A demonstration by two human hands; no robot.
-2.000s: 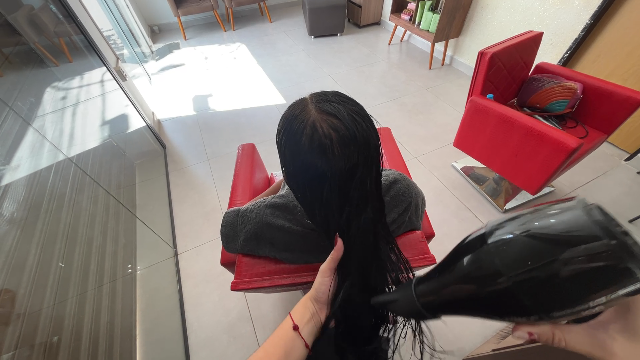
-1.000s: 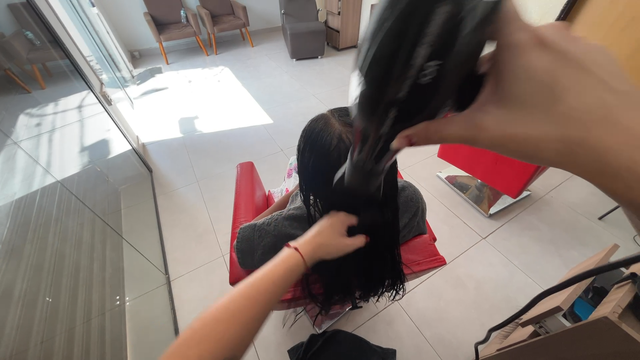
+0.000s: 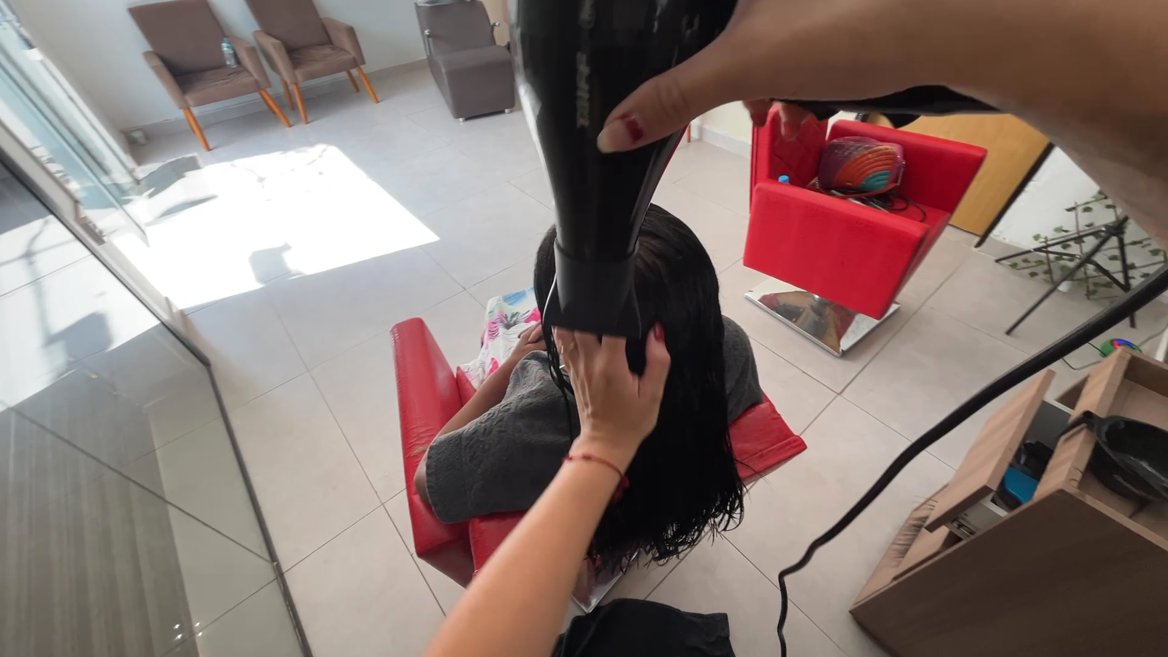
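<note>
A person with long, dark, wet-looking hair (image 3: pixel 684 429) sits facing away in a red salon chair (image 3: pixel 424 411), a grey towel (image 3: pixel 497 447) over the shoulders. My right hand (image 3: pixel 693 91) grips a black hair dryer (image 3: pixel 593 182), thumb across its barrel; its flat nozzle points down at the back of the head. Just below the nozzle, my left hand (image 3: pixel 611 388) lies against the hair with its fingers spread, the fingertips partly hidden by nozzle and hair. A red string bracelet is on my left wrist.
A black cord (image 3: pixel 894 465) hangs at the right, beside a wooden trolley (image 3: pixel 1031 566) with an open drawer. Behind stands another red chair (image 3: pixel 830 242) holding a colourful bag (image 3: pixel 860 166). A glass panel (image 3: pixel 109 456) runs along the left.
From low at the right, the dryer has come up and over the head, nozzle now downward. My left hand has moved from the hanging lengths up to the back of the head.
</note>
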